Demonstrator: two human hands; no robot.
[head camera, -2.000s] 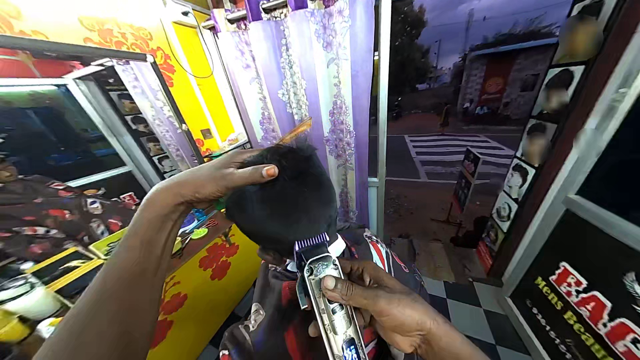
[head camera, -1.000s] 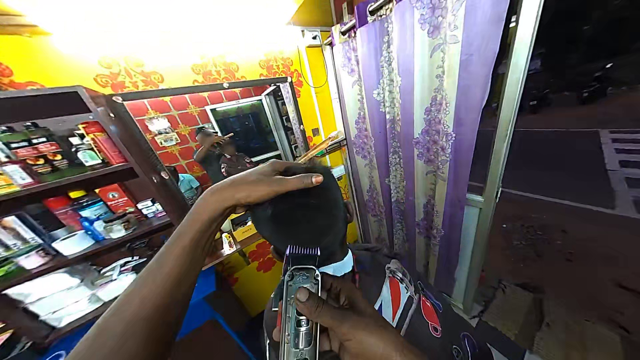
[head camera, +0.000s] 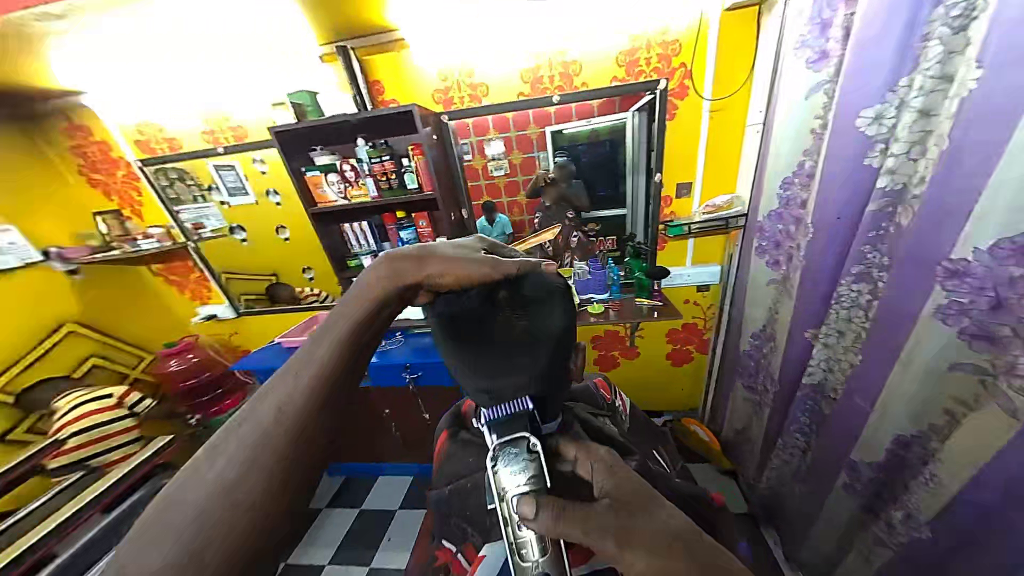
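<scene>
My right hand (head camera: 592, 504) grips a silver hair clipper (head camera: 520, 480), its thumb on the body. The clipper's purple comb guard (head camera: 507, 410) touches the short dark hair at the lower back of a seated person's head (head camera: 504, 336). My left hand (head camera: 472, 264) lies on top of that head with a yellowish comb (head camera: 538, 238) held in it, sticking out toward the mirror; how the fingers hold it is partly hidden. A dark patterned barber cape (head camera: 624, 440) covers the person's shoulders.
Beyond the head are a wall mirror (head camera: 512, 128), a shelf unit (head camera: 368, 204) with bottles and boxes, and a counter (head camera: 632, 313) holding bottles. A blue-topped cabinet (head camera: 408, 352) stands behind. At lower left another person (head camera: 96, 428) in a striped shirt is seen. A purple curtain (head camera: 832, 240) hangs at right.
The view has swung far left, from the doorway to the mirror and shelves. My left hand stays on the head and my right hand keeps the clipper at the back of it.
</scene>
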